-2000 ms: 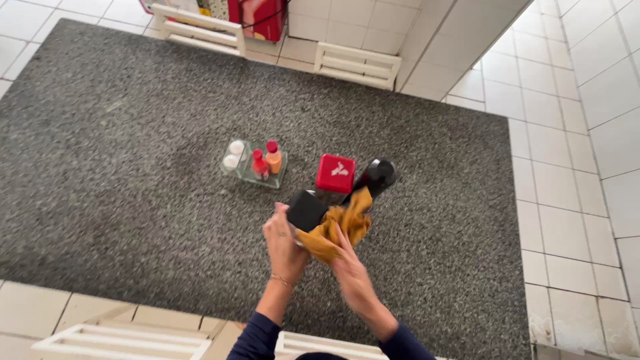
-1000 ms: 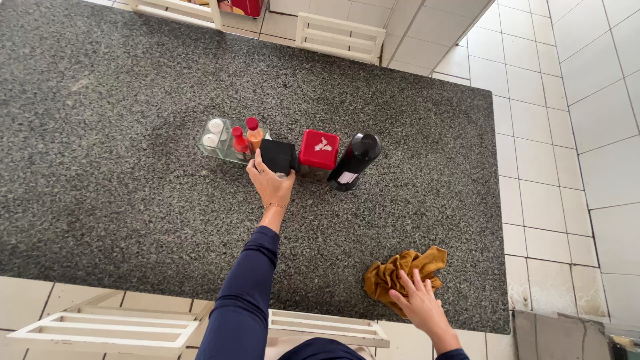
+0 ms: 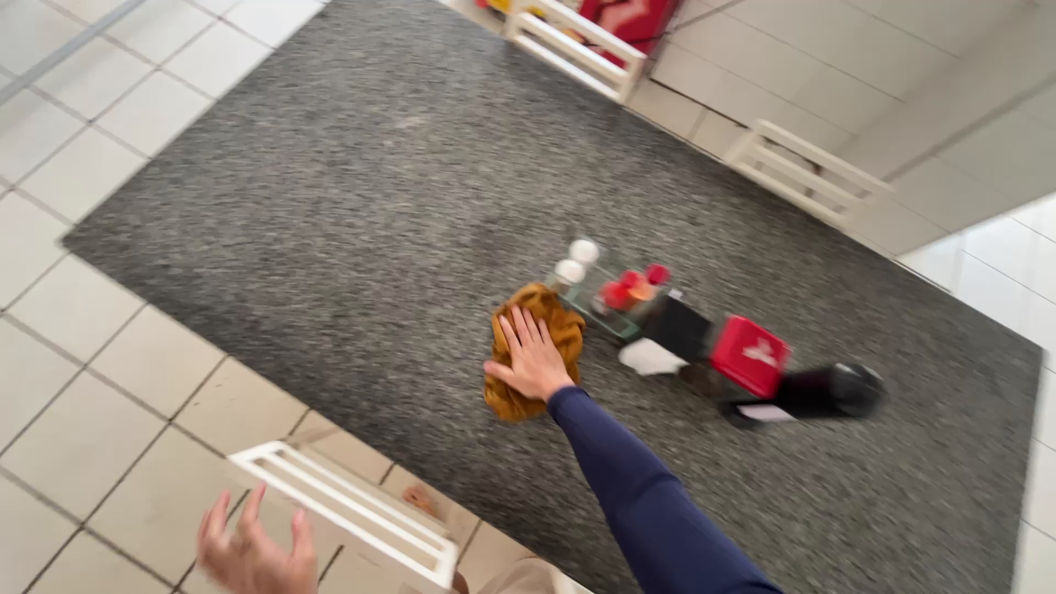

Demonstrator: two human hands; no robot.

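My right hand (image 3: 532,359) lies flat with its fingers spread on a crumpled mustard-brown cloth (image 3: 507,402), pressing it on the speckled grey stone tabletop (image 3: 330,206). Just beyond the cloth is a clear glass caddy (image 3: 606,320) with white-capped shakers (image 3: 570,272) and red-capped bottles (image 3: 631,290). To its right stand a black box (image 3: 678,327) with white paper (image 3: 650,357) at its base, a red-lidded container (image 3: 751,355) and a black bottle (image 3: 833,391), all blurred. My left hand (image 3: 257,546) hangs empty beyond the near table edge, its fingers apart.
A white slatted chair back (image 3: 351,511) stands along the near edge, close to my left hand. Two more white chairs (image 3: 573,49) (image 3: 804,173) stand at the far edge. Pale floor tiles (image 3: 115,396) surround the table, and a tiled wall (image 3: 792,58) rises behind.
My left hand has let go of the black box and moved off the table. My right hand and the cloth have moved from right of the items to their left. The view has turned.
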